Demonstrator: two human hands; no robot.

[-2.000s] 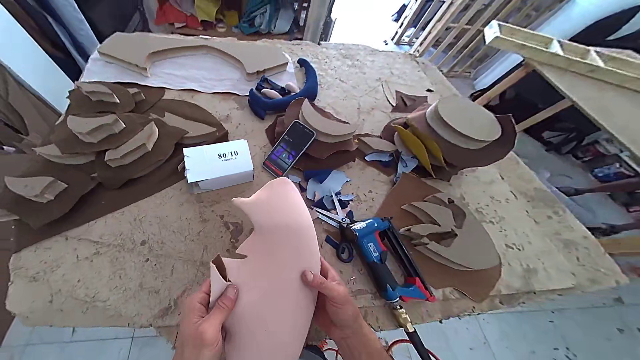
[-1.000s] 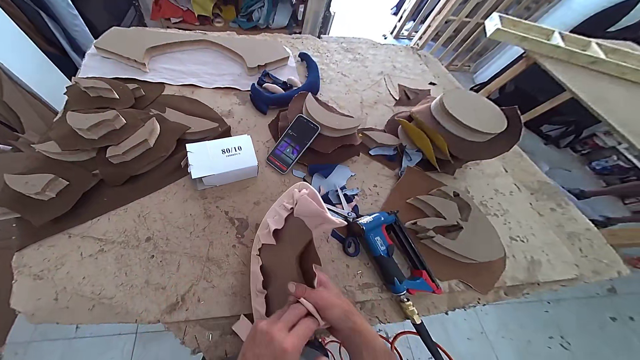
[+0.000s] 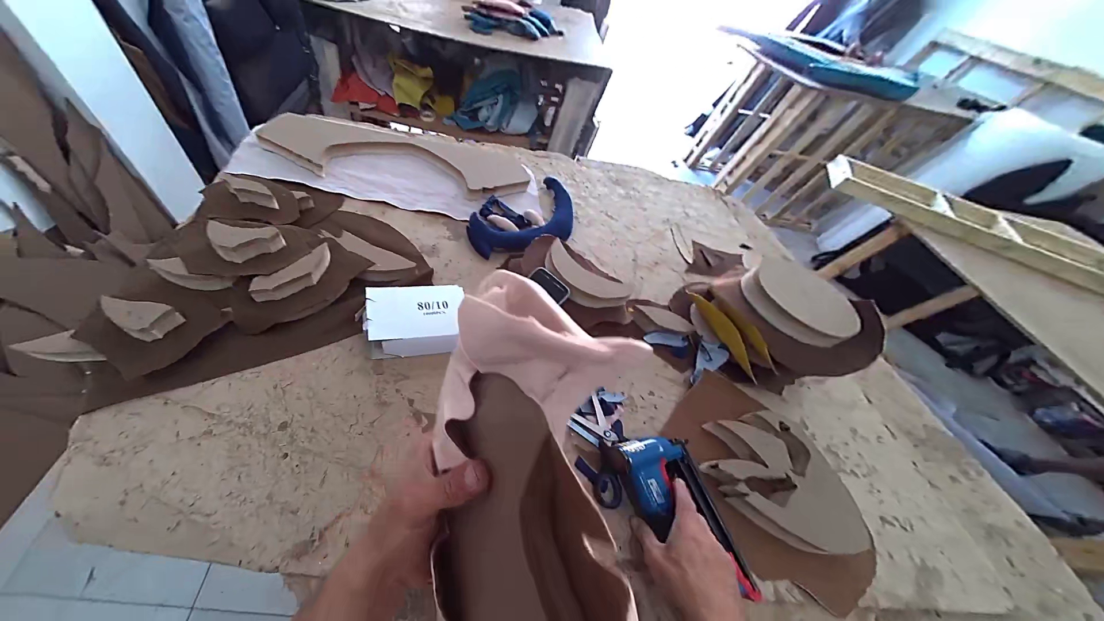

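My left hand grips the edge of a pink upholstery fabric piece with a brown inner side, its thumb on the brown. The piece hangs curled in front of me over the near part of the table. To its right, my right hand is closed around the handle of a blue pneumatic staple gun, lying on the table. Scissors with dark handles lie just left of the gun's nose, partly behind the pink fabric. Beyond the fabric is a phone, partly hidden.
A white box bearing print stands left of the fabric. Brown cloth pieces with beige foam shapes cover the left side. More foam discs and a cut stack lie at right. A blue padded crescent sits farther back on the wooden table.
My right hand has left the fabric and taken hold of the staple gun. The pink piece, earlier held in both hands, is now held by the left alone. The view has tilted up.
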